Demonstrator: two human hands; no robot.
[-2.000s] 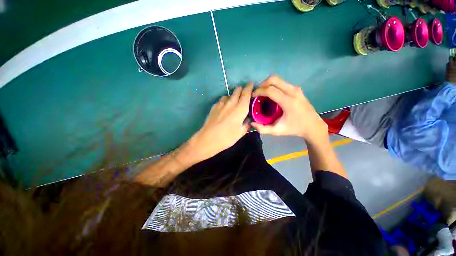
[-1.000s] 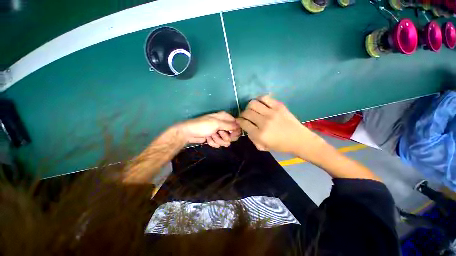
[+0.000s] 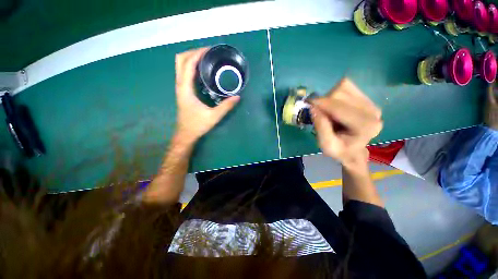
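Note:
My left hand (image 3: 197,109) is closed around the left and near side of the black housing (image 3: 223,59). The housing's open end faces up and a white inner ring (image 3: 229,80) shows in it. My right hand (image 3: 349,120) is blurred and holds a core unit (image 3: 296,108) over the green bench. The unit's pale yellow base points left. Its other end is hidden behind my fingers.
Core units with magenta cups (image 3: 462,66) stand in rows at the upper right. Slim black parts (image 3: 21,128) lie at the far left of the green bench (image 3: 109,120). A white rail (image 3: 136,44) runs behind. A person's blue sleeve (image 3: 468,169) is at the right.
My hands have moved apart from the bench's front edge. My left hand has taken hold of the black housing. My right hand now has the core unit, its yellow base in view.

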